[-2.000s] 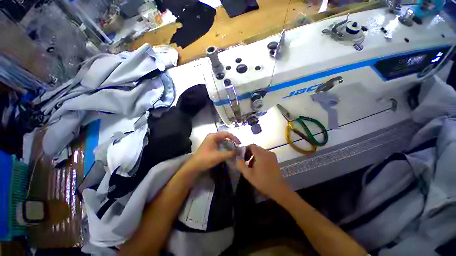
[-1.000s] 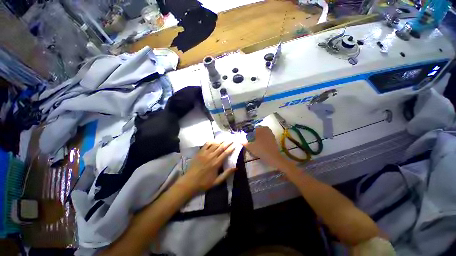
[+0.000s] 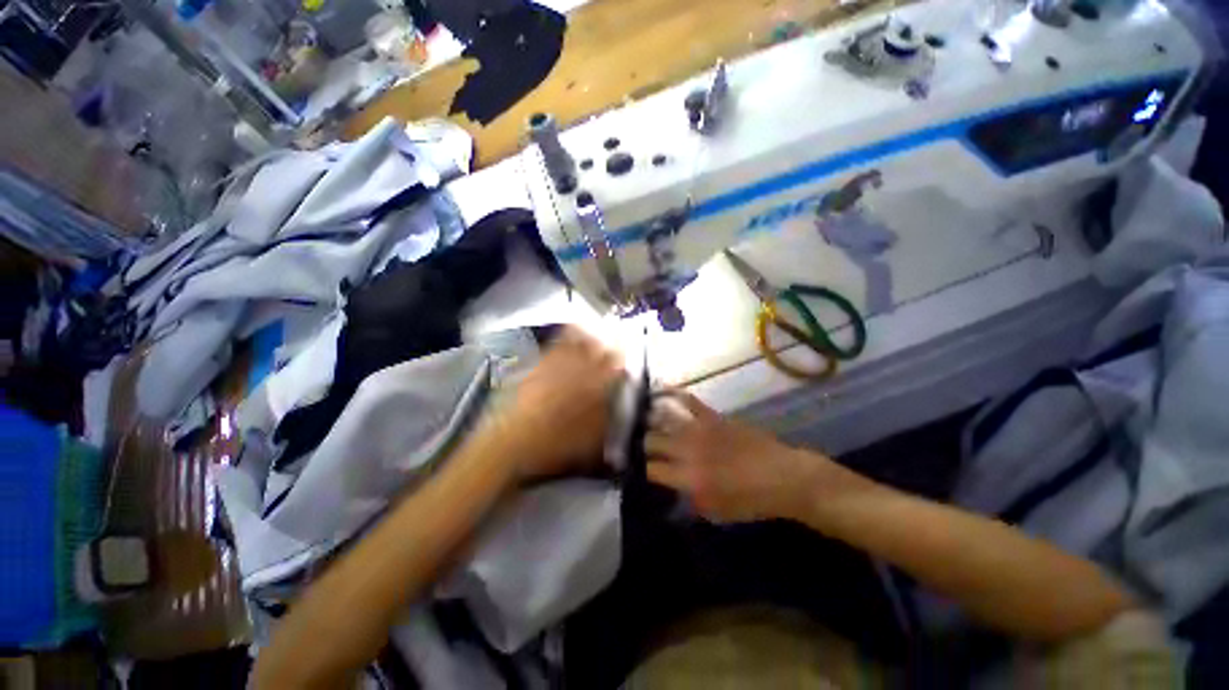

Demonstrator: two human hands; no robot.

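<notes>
My left hand (image 3: pixel 566 402) is blurred and closed on the edge of the light grey garment (image 3: pixel 546 546), just in front of the needle area. My right hand (image 3: pixel 708 456) pinches the same grey and black edge from the right, close to my left hand. The presser foot and needle (image 3: pixel 660 307) are lit, a little above my hands. Black cloth (image 3: pixel 391 324) runs from left of the machine head down beside the grey folds. My fingertips are partly hidden by cloth and blur.
Scissors (image 3: pixel 805 330) with yellow and green handles lie right of the needle on the white sewing machine (image 3: pixel 755 175). Grey garments (image 3: pixel 290 223) are heaped at left, more (image 3: pixel 1058 431) at right. A blue basket (image 3: pixel 41 526) stands far left. Black cloth (image 3: pixel 510 54) lies on the wooden table.
Both hands have come back from the needle towards me, with the cloth edge lifted and turned between them. The grey cloth now covers the black panel below my left hand.
</notes>
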